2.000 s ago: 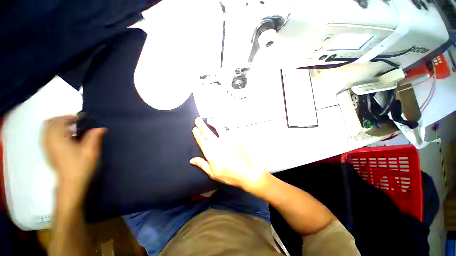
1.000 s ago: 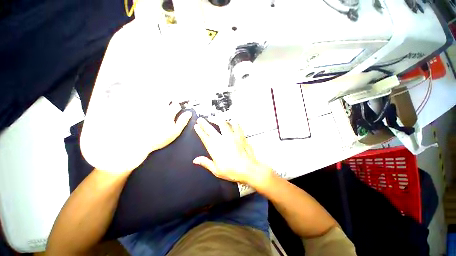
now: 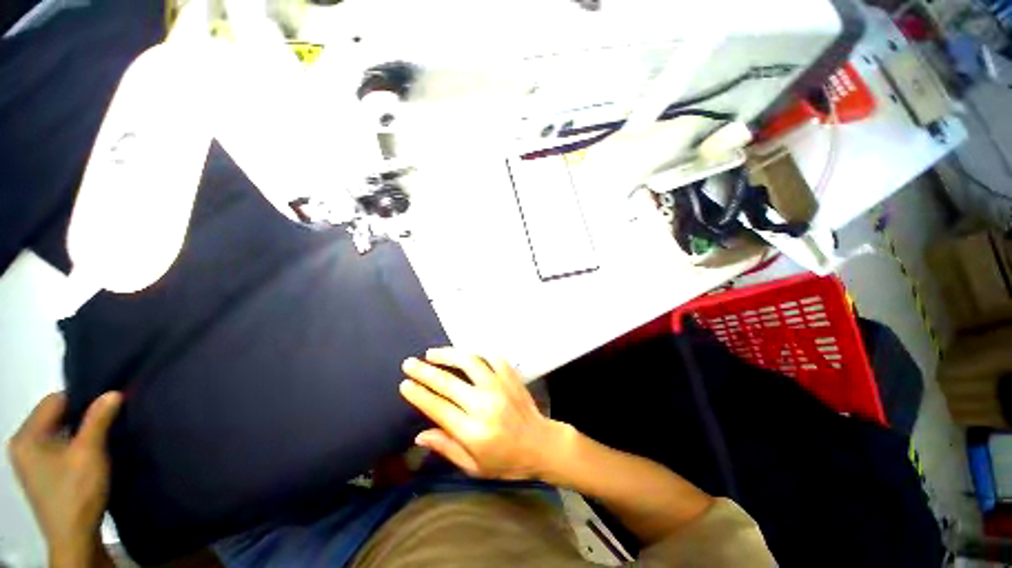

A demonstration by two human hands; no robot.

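Observation:
A dark fabric panel [image 3: 255, 355] lies flat on the white table, its upper part reaching the presser foot and needle area [image 3: 361, 216] of the white sewing machine [image 3: 666, 56]. My left hand [image 3: 72, 455] is at the panel's left edge, thumb on top and fingers apart; it seems to pinch the edge. My right hand [image 3: 472, 411] lies on the panel's right edge with its fingers spread, below the needle area. A white rounded plate [image 3: 133, 166] stands over the upper left part of the panel and hides some of it.
A red plastic basket [image 3: 777, 333] with dark cloth [image 3: 666, 444] is at the right. A small open box [image 3: 782, 183] with dark items stands right of the machine. More dark fabric [image 3: 83, 111] lies at the far left. A flat thin rectangle [image 3: 555, 222] is on the machine bed.
My left hand has left the needle area for the panel's left edge. My right hand has moved back from the needle along the right edge. The view has turned right.

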